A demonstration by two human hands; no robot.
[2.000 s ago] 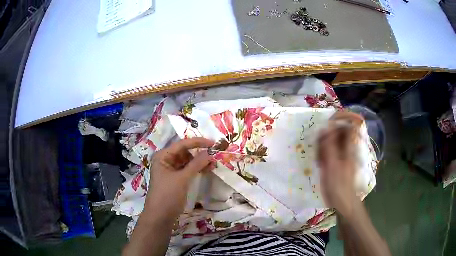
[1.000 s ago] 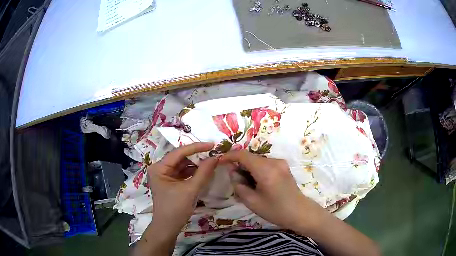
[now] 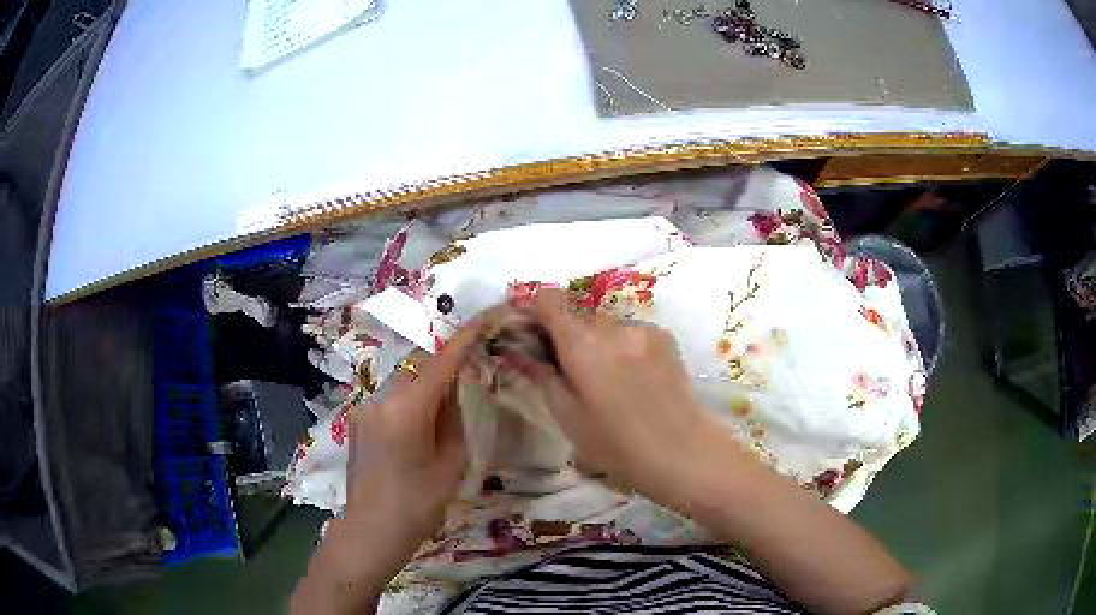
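Observation:
The white floral garment (image 3: pixel 769 348) fills the lap. My left hand (image 3: pixel 415 433) grips a bunched fold of it near the middle. My right hand (image 3: pixel 625 396) is at the same fold, its fingers close to those of my left hand and blurred. A dark metal piece shows in the right palm, probably the snips. A dark round fastener (image 3: pixel 445 304) sits on the cloth beyond my left hand. A white band (image 3: pixel 397 315) sticks out at the left of the hands. Needle and thread cannot be made out.
A white table (image 3: pixel 433 108) with a worn wooden edge lies ahead. On it are a grey-brown mat (image 3: pixel 829 72), a dark fastener pile (image 3: pixel 760 36), light bits, a pale thread and a written sheet (image 3: pixel 295 27). A blue crate (image 3: pixel 192 445) stands below left, a grey rounded container (image 3: pixel 919 300) right.
My right hand came in from the far right to meet my left. The cloth between them is now lifted and bunched, and both hands have moved slightly up.

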